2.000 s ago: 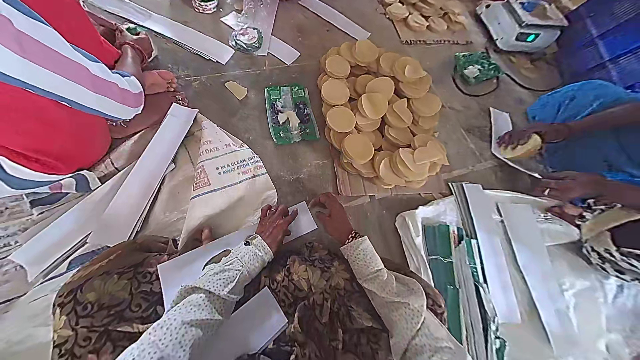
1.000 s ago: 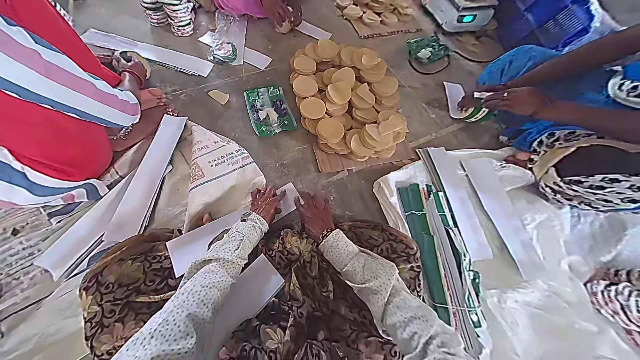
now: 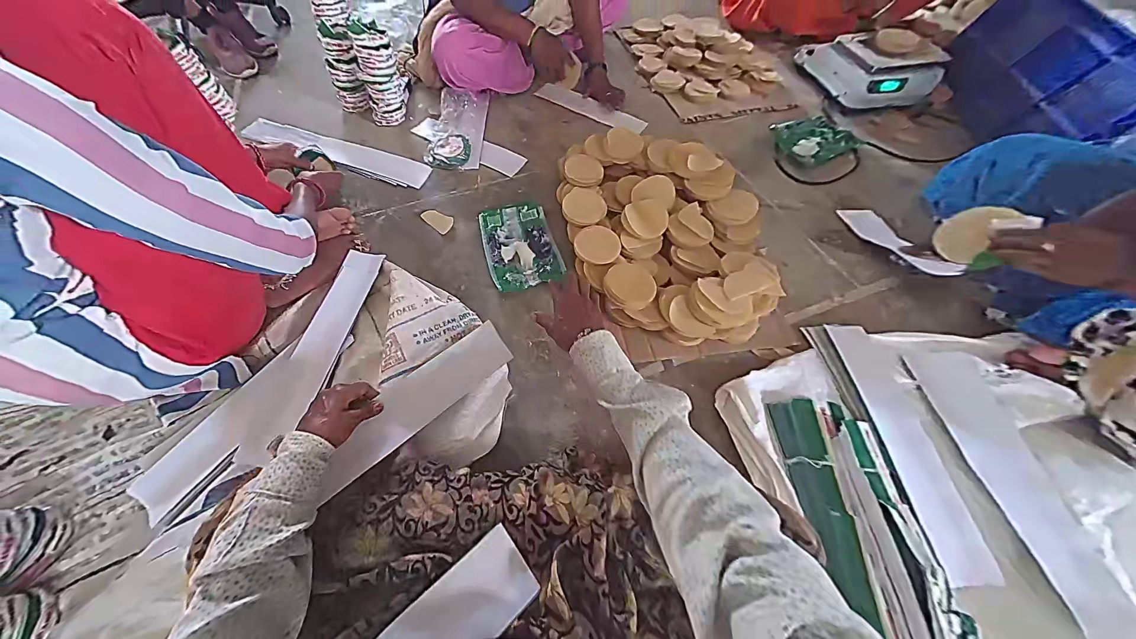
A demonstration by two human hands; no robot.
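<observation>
My left hand has its fingers curled over the end of a white paper strip that slants across a printed sack; whether it grips the strip is unclear. My right hand reaches forward, fingers spread and holding nothing, between a green printed packet and a large heap of thin round tan discs. The discs lie in overlapping piles on flat cardboard. Another white strip rests on the patterned cloth over my lap.
Long white strips and green printed sheets lie on white sacking at right. Co-workers sit at left, top and right; one holds a disc. A digital scale, a blue crate and a wired green packet are at upper right.
My hands were together at the white strip in front of my lap. My left hand has moved left with that strip, and my right hand has let go and reached forward toward the packet and discs.
</observation>
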